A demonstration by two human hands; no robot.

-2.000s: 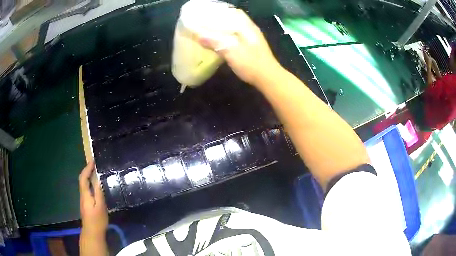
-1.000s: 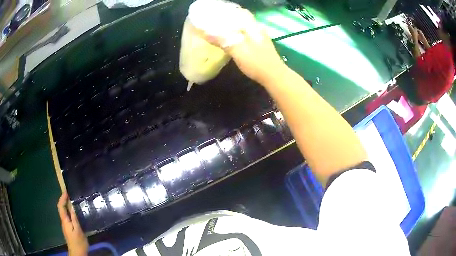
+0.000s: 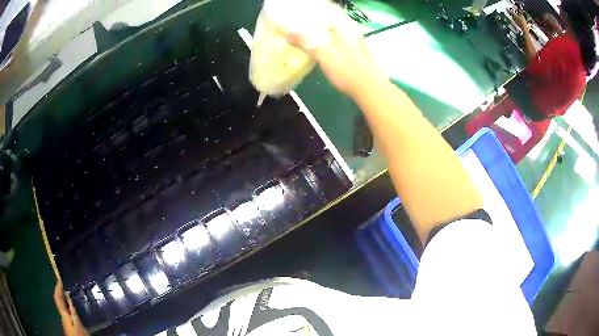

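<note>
My right hand (image 3: 323,47) is shut on a translucent pale-yellow squeeze bottle (image 3: 279,64), held nozzle down above the right part of the loaded board. The board carries close rows of glossy black parts (image 3: 197,233) and lies on the green bench. A white edge (image 3: 322,134) shows along its right side and a thin tan edge (image 3: 44,230) along its left. My left hand (image 3: 67,308) is at the board's lower left corner, partly cut off by the bottom of the picture; its fingers rest against the edge.
Blue totes (image 3: 512,190) stand below the bench at the right, one with a white sheet inside. A dark piece (image 3: 362,134) lies right of the board. A person in red (image 3: 558,75) is at the upper right, by a red stool (image 3: 525,134).
The board and my left hand have shifted left and down in the picture. The board's white right edge and the dark piece beside it now show. My right hand still holds the bottle.
</note>
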